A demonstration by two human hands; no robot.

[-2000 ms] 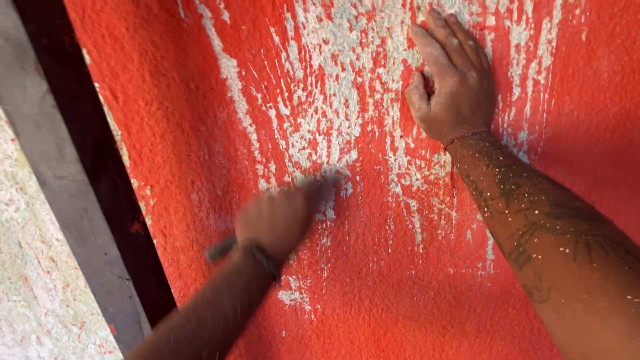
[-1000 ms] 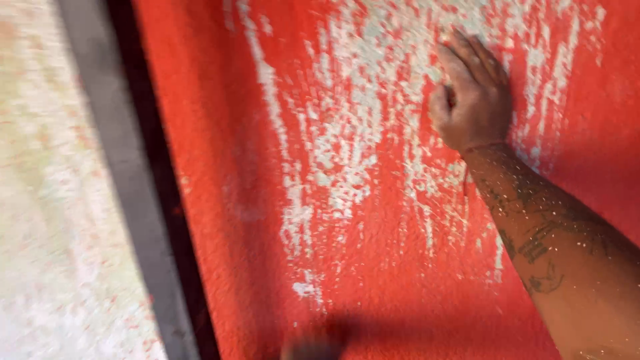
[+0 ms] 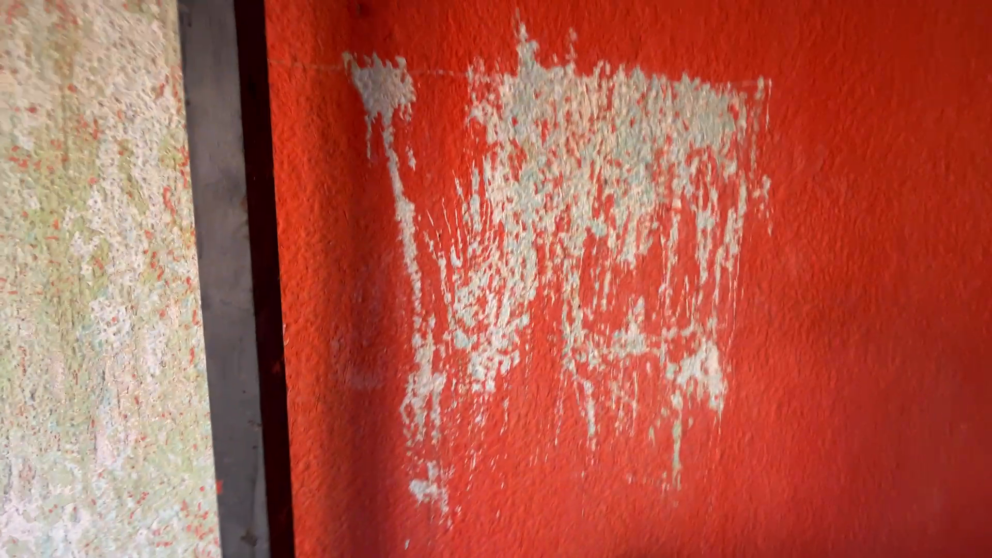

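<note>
Neither of my hands shows in the head view now, so what they hold is hidden. A rough red-painted wall fills most of the view. In its middle, a scraped patch bares a pale grey-green and cream layer, widest at the top and breaking into streaks lower down. A small bare patch lies to its upper left, with a thin pale streak running down from it. Red paint remains between the streaks.
Left of the red wall stands a dark vertical strip beside a grey one. Farther left is a mottled cream and green wall surface with red specks. A faint horizontal line crosses the red wall near the top.
My right hand, flat on the wall before, is out of view. My left hand, earlier on the wall with a scraping tool, has left the view too. The view has shifted.
</note>
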